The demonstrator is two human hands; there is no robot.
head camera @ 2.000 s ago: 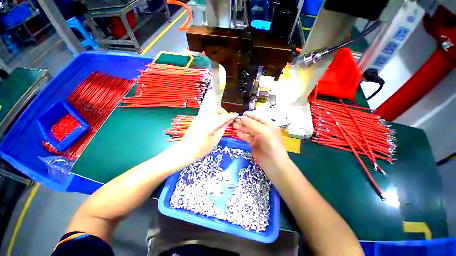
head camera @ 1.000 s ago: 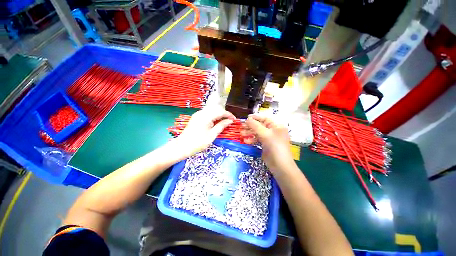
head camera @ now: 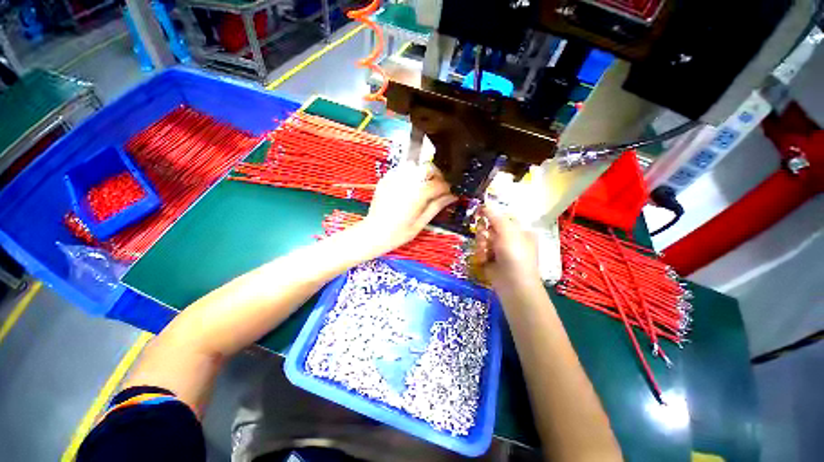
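Note:
My left hand (head camera: 411, 206) is at the dark die (head camera: 472, 180) under the brown-black press head (head camera: 497, 122), fingertips close together. A small reddish bit shows by its fingertips; I cannot tell if it is a held wire. My right hand (head camera: 508, 248) is just right of it, fingers curled beside the bright lower part of the press; what it holds is hidden. The small red wire bundle (head camera: 434, 248) lies below the hands, partly covered by them. The blue tray (head camera: 384, 414) of silvery terminals (head camera: 443, 361) is at the bench's front edge.
A larger red wire bundle (head camera: 330, 158) lies left of the press, a looser pile (head camera: 619, 280) right. The large blue bin (head camera: 54, 262) at left holds red wires and a small blue box (head camera: 145, 209). A red angular piece (head camera: 614, 194) and orange coiled hose (head camera: 370, 63) stand near the press.
Both hands have moved up and forward to the die, and now sit farther apart. The view has shifted, showing more of the press top. The tray's contents look the same.

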